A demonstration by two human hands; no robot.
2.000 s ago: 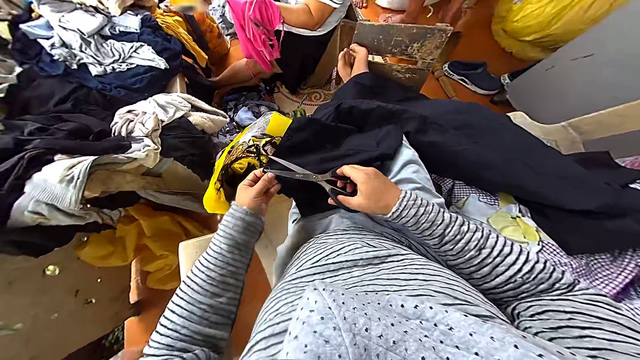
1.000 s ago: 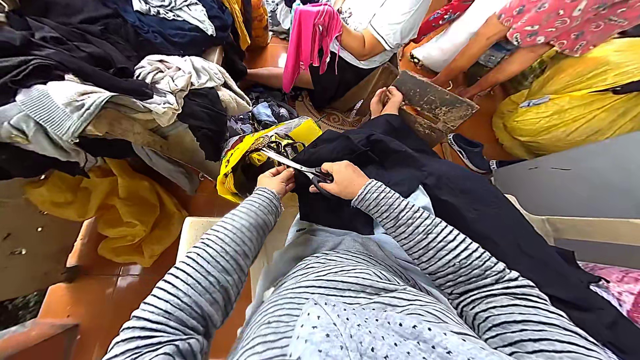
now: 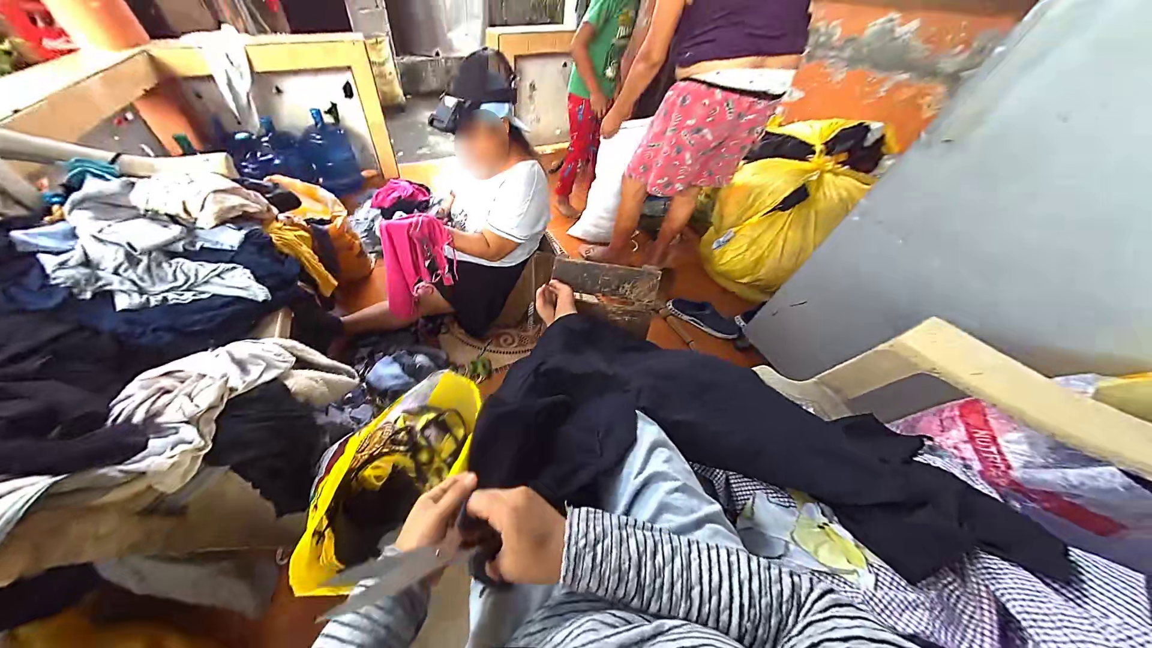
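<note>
Black cloth lies across the lap and the outstretched leg, over light blue fabric. My left hand pinches an edge of it. Close beside, my right hand is closed around the handles of a pair of scissors, whose blurred blades point down and left past my left hand; its fingers also meet the cloth edge. Whether the blades are apart cannot be told. A yellow plastic bag with dark and yellow fringed pieces in it stands just left of my hands.
Piled clothes fill the left side. A seated person holds pink cloth; two people stand behind. A wooden box is by the bare foot. A stuffed yellow sack, a grey panel and a pale chair arm are at right.
The view has tilted up, showing more of the room. My hands have come together at the cloth edge, and the scissors now point down and left instead of up and left.
</note>
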